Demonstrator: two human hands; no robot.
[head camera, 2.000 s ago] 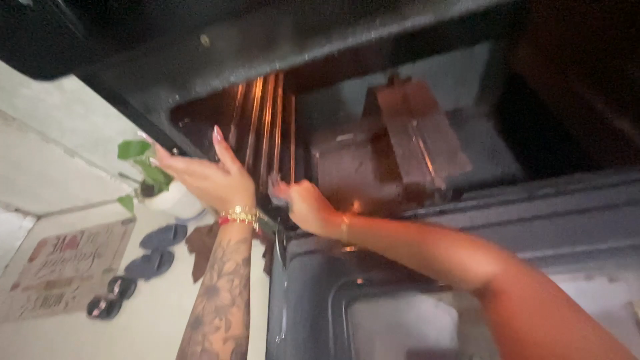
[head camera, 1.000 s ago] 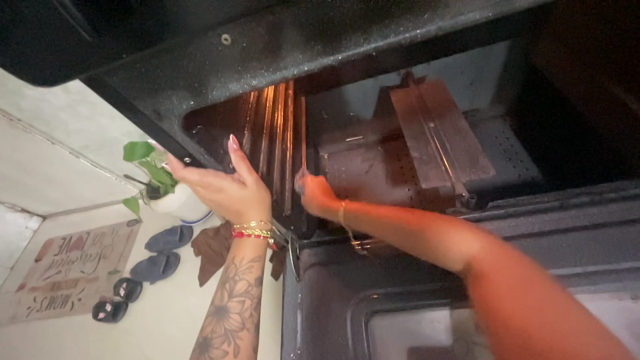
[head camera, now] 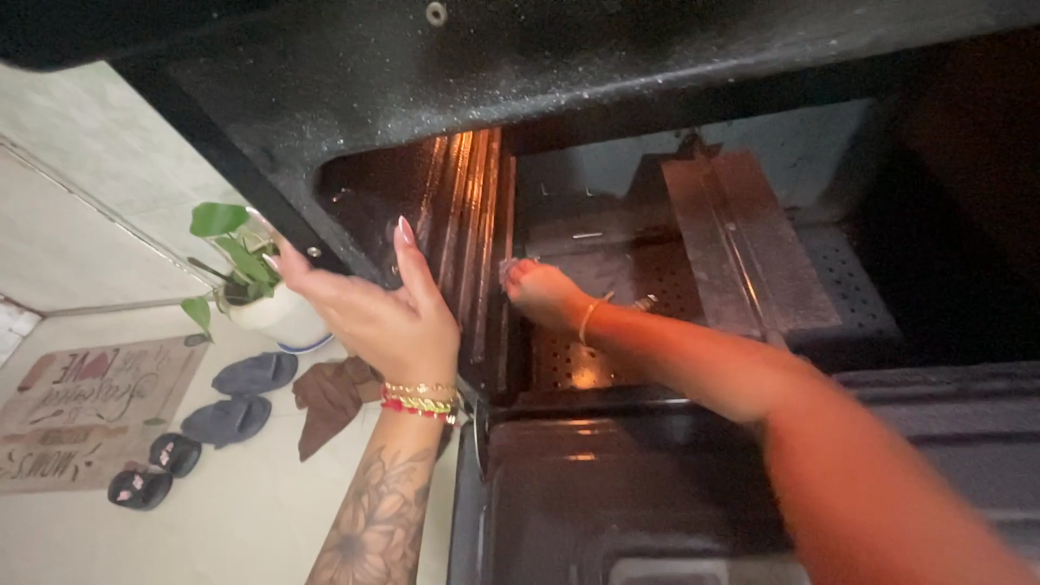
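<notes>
My right hand (head camera: pixel 544 292) is inside the oven, closed on a small greyish scrubbing pad (head camera: pixel 510 270), which lies against the ribbed side wall (head camera: pixel 479 236) of the oven cavity. My left hand (head camera: pixel 382 317), with bracelets at the wrist, is outside at the oven's front frame (head camera: pixel 284 203), its fingers spread and the thumb raised; nothing shows in it, and its palm contact is hard to tell. Past my right hand, a metal burner cover plate (head camera: pixel 751 244) lies above the perforated oven floor (head camera: pixel 569 361). Orange light falls on the ribs and floor.
The lowered oven door (head camera: pixel 634 479) lies below my right arm. On the floor at left are a potted plant (head camera: pixel 272 313), a brown cloth (head camera: pixel 333 398), grey slippers (head camera: pixel 227 418), black sandals (head camera: pixel 140 489) and a printed mat (head camera: pixel 97 414). A tiled wall (head camera: pixel 89 162) stands behind.
My right hand has shifted along the ribbed side wall, deeper into the oven than two seconds ago. My left hand stays near the front frame.
</notes>
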